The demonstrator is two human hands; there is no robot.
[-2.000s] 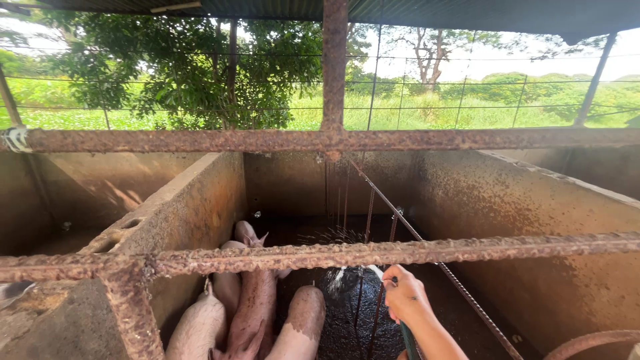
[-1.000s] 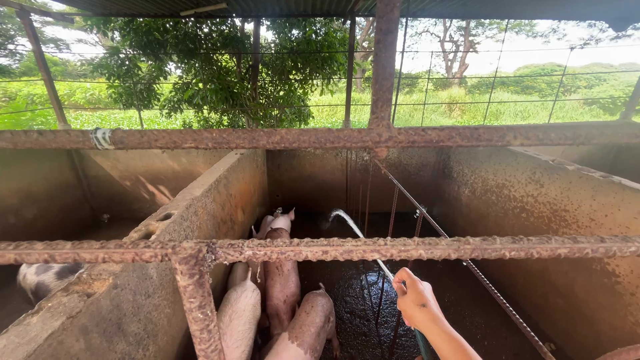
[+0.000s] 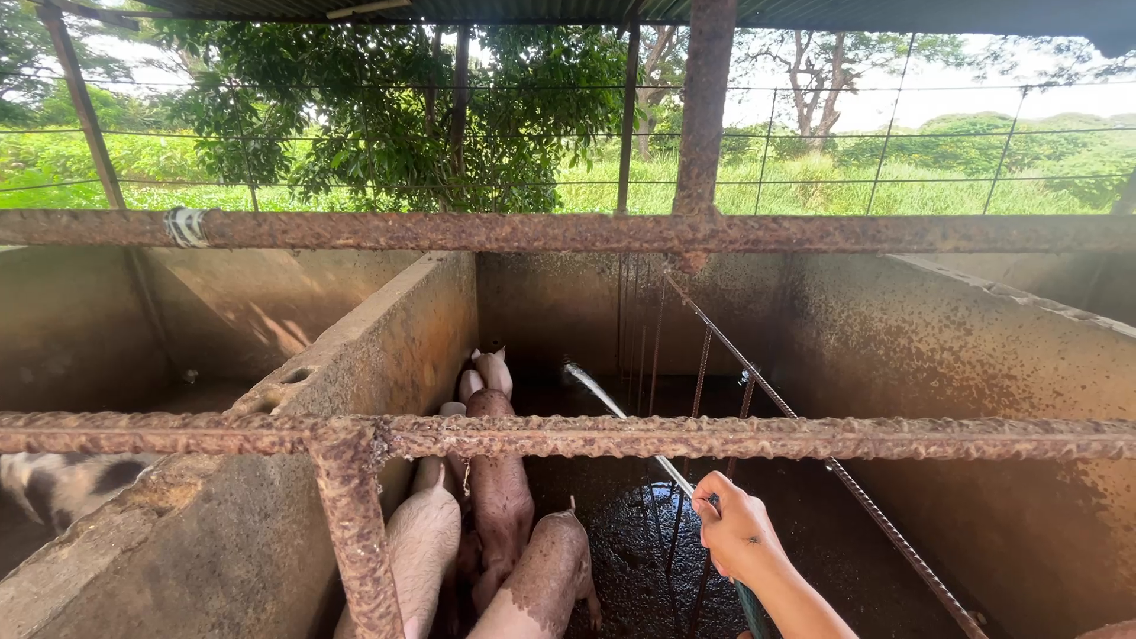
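Note:
My right hand (image 3: 735,524) is closed around the end of a green water hose (image 3: 750,611), below the lower rusty rail. A white jet of water (image 3: 595,390) leaves the hose toward the back left and passes behind that rail. It lands on the wet, dark pen floor (image 3: 635,532) near the back wall. Several pink pigs crowd along the left concrete wall; one pig (image 3: 550,568) is closest to my hand, and another pig (image 3: 499,479) stands between it and the wall. My left hand is out of view.
Two rusty metal rails, the upper (image 3: 444,232) and the lower (image 3: 568,437), cross the view. Thin rebar (image 3: 896,532) slants through the pen. Concrete walls (image 3: 373,355) stand either side. A spotted pig (image 3: 71,488) is in the left pen.
The water jet, short and splashing two seconds ago, now reaches farther toward the back of the pen. My right hand keeps hold of the hose. The view has shifted to the right, then left slightly.

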